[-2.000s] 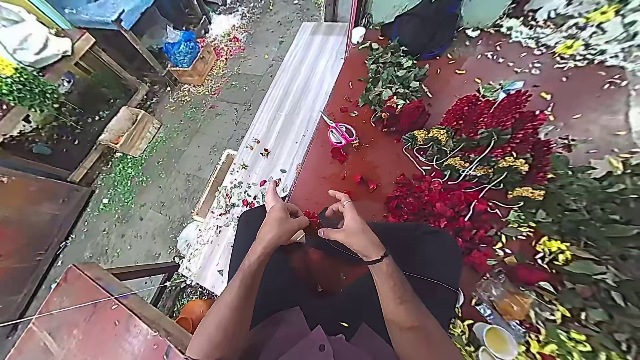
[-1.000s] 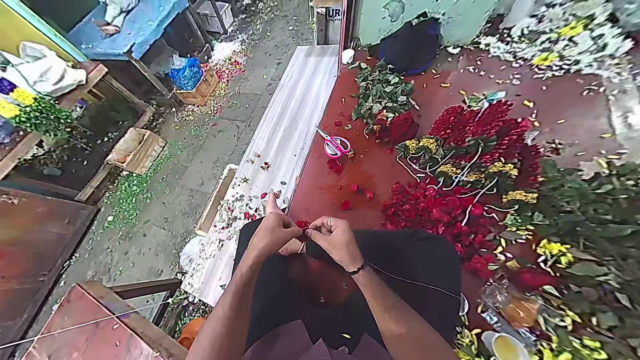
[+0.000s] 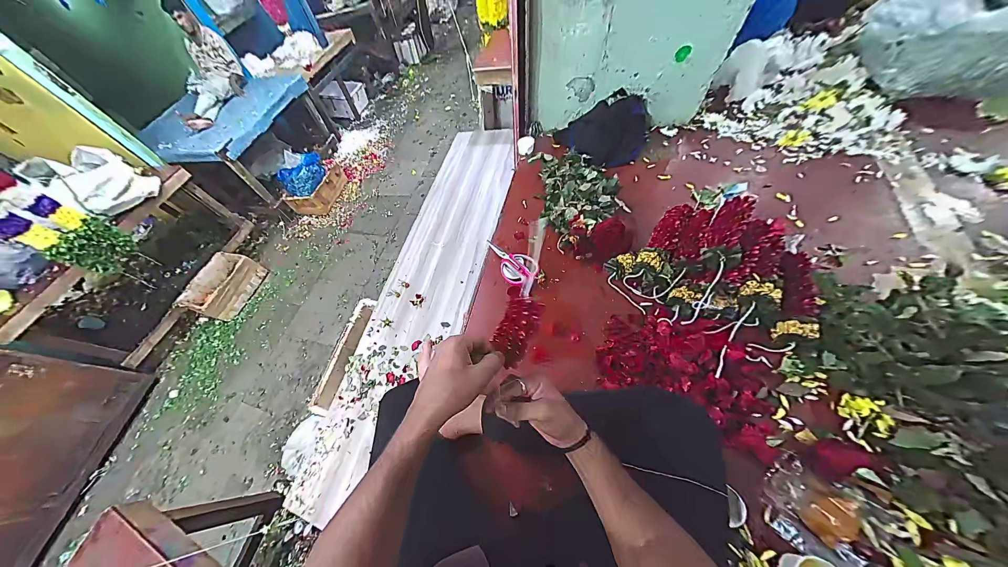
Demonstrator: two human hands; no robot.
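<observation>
My left hand (image 3: 463, 376) pinches the lower end of a short strand of red petals (image 3: 517, 327), which stands up blurred with a pale tail above it. Just right of it, my right hand (image 3: 539, 409), with a ring and a dark wristband, has its fingers curled; what lies between them is unclear. Pink-handled scissors (image 3: 518, 268) lie on the red surface beyond the strand, partly behind its pale tail. A thin thread (image 3: 669, 475) runs from near my right wrist across my dark-clothed lap. Red petals (image 3: 669, 354) are heaped to the right.
Red garlands with yellow flowers (image 3: 717, 236) and white cords lie at the right, beside leafy stems (image 3: 906, 339). Leafy red roses (image 3: 579, 197) rest ahead. A whitish plank (image 3: 449, 228) borders the surface at the left. A person (image 3: 209, 63) sits on a blue table (image 3: 236, 114).
The red strand now stands above my hands; a second ago only a little red showed between my fingertips. My hands have moved slightly apart. The view has tilted up.
</observation>
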